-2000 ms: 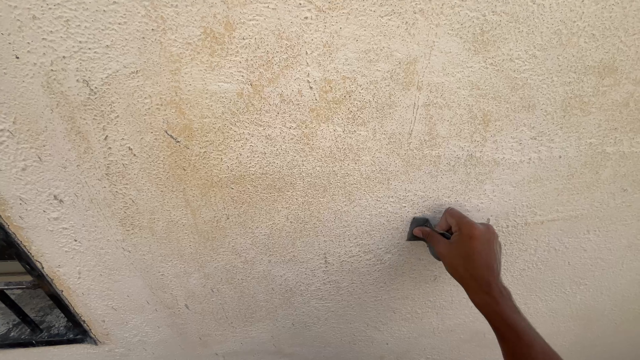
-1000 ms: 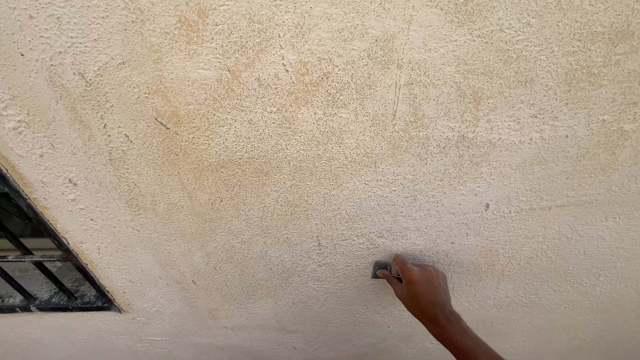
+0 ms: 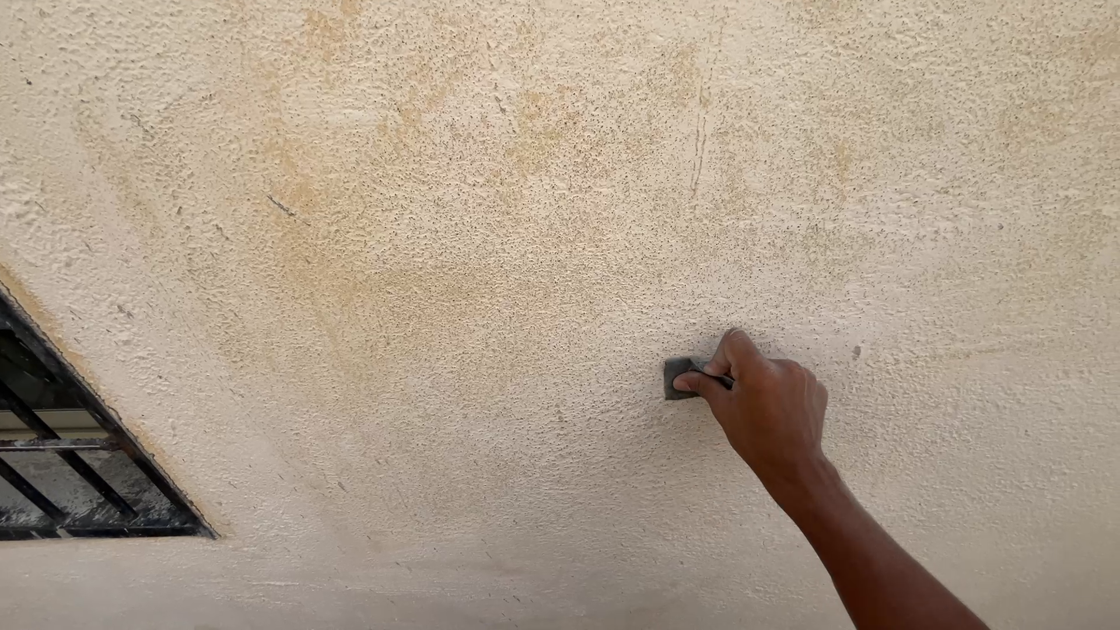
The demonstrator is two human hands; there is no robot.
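Note:
My right hand reaches in from the lower right and pinches a small dark grey piece of sandpaper between thumb and fingers. The piece lies against a cream textured plaster wall; part of it is hidden under the fingers. Around and above the hand the wall shows yellow-brown stains and many dark specks. My left hand is out of view.
At the lower left, a window with a black metal grille is set in the wall, its frame corner pointing toward the middle. A thin dark scratch marks the wall at the upper left.
Against the wall marks, my right hand with the dark piece went down and left, then back up a little. The view has shifted slightly, showing more of the window grille than at first.

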